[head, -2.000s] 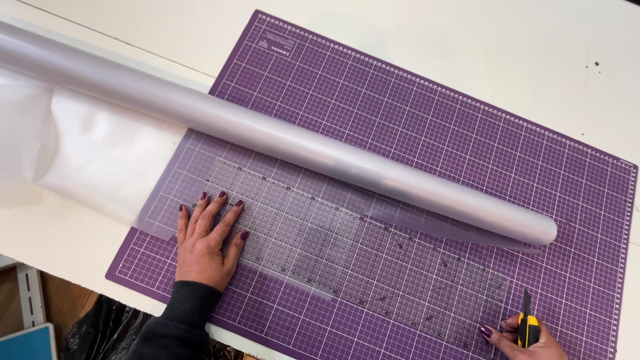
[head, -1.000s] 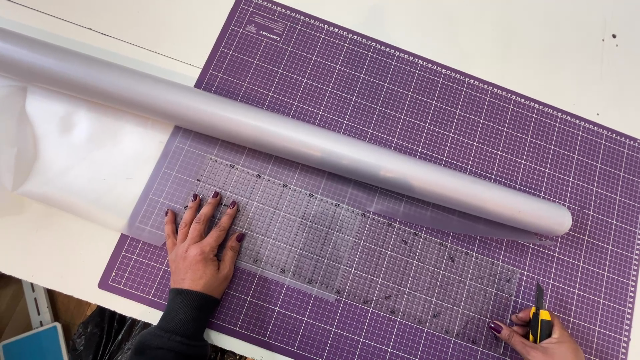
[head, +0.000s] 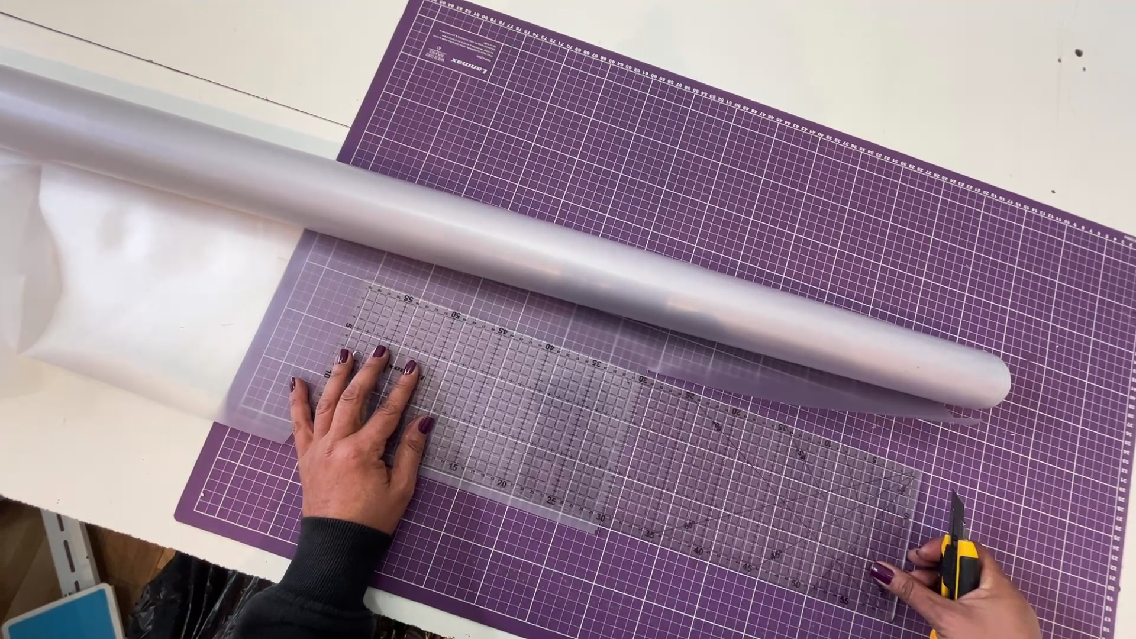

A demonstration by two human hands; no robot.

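Note:
My left hand [head: 359, 444] presses flat, fingers spread, on the left end of a clear quilting ruler [head: 674, 457]. Beneath the ruler's left part lies translucent plastic sheeting [head: 293, 355], which comes off a long roll [head: 621, 275] lying diagonally above it. In my right hand [head: 967, 595] is a yellow and black snap-off utility knife [head: 960, 564], its blade out and pointing up, just right of the ruler's right end. My right thumb is at that end. A purple gridded cutting mat [head: 799, 195] is under the ruler and the right part of the roll.
The mat rests on a white table [head: 1003, 71], whose front edge runs along the lower left. More sheeting spreads over the table at left. Below that edge are a blue panel with a white rim [head: 67, 617], a white slotted metal strip [head: 71, 550] and crumpled black plastic [head: 186, 595].
The view has moved closer to the mat. My left hand stays spread on the ruler, and my right hand still holds the knife by its right end.

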